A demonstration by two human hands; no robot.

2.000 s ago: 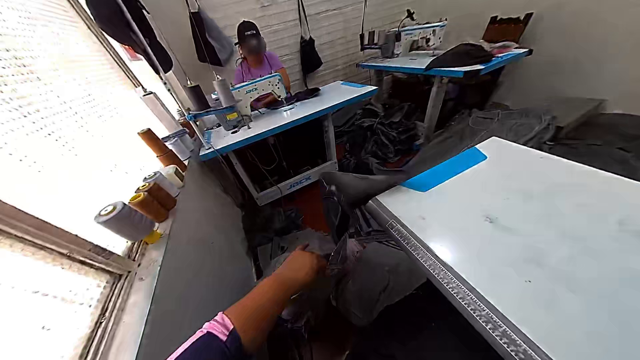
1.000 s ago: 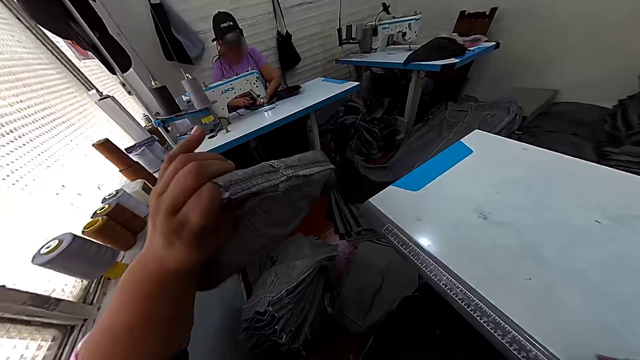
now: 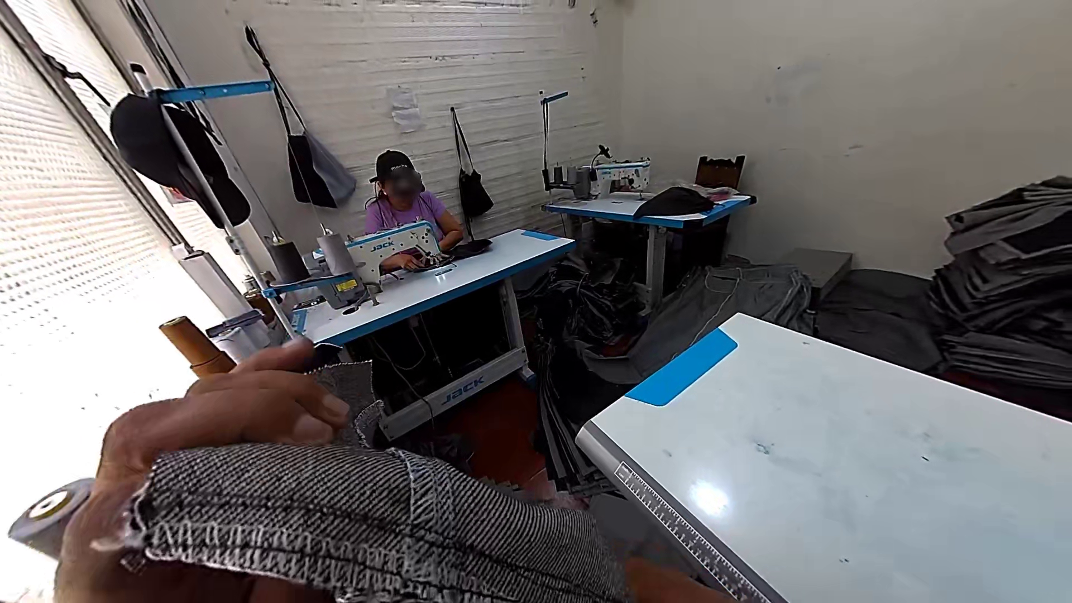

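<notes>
Close to the camera at lower left, my left hand [image 3: 226, 419] grips a piece of grey denim [image 3: 368, 511]. Overlocked edges and stitched seams show along the cloth, which stretches toward the bottom centre. At the bottom edge, part of my right hand [image 3: 670, 584] shows beside the right end of the denim; its fingers are hidden. Just to the right stands a white sewing table [image 3: 837, 469] with a blue corner and a measuring scale [image 3: 678, 528] along its edge.
A person [image 3: 410, 209] sews at a white machine [image 3: 394, 249] on a table ahead. Another machine table [image 3: 645, 209] stands farther back. Thread cones [image 3: 197, 343] line the window side at left. Dark cloth bundles [image 3: 586, 310] lie on the floor, and stacked grey cloth [image 3: 1013, 293] rises at right.
The hand seen low in the view has come up close with the denim, which now spreads across the lower foreground. The view has swung upward. Part of my right hand has appeared at the bottom.
</notes>
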